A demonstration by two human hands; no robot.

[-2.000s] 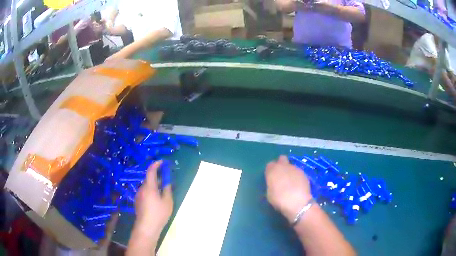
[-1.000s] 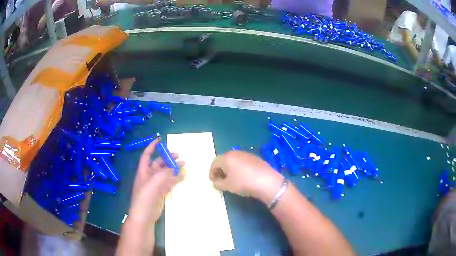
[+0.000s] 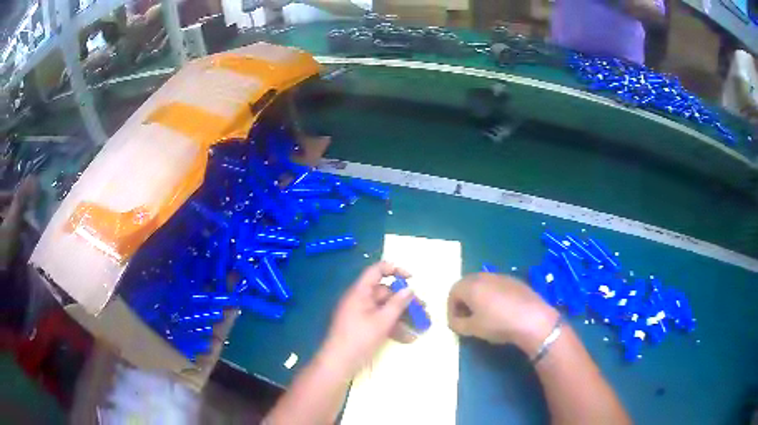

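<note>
My left hand (image 3: 374, 311) holds one blue cylindrical cell (image 3: 411, 307) over the pale label sheet (image 3: 420, 382). A small white patch shows at the cell's upper end, by my fingertips. My right hand (image 3: 499, 309) is at the sheet's right edge, fingers curled in. Its fingertips are blurred, so I cannot tell if a label is between them. A pile of blue cells with white patches (image 3: 615, 295) lies to the right of my right hand. A large heap of blue cells (image 3: 241, 241) lies at left.
An open cardboard box (image 3: 125, 183) with orange tape stands at left around the heap. A pale metal rail (image 3: 499, 197) runs behind the work. A small pale scrap (image 3: 290, 361) lies near the front edge. More blue cells (image 3: 648, 87) and a person in purple (image 3: 597, 29) are across the line.
The view has shifted. My left hand, which held a cell upright near the heap, now holds a cell over the sheet. My right hand has moved from the right pile to the sheet's edge.
</note>
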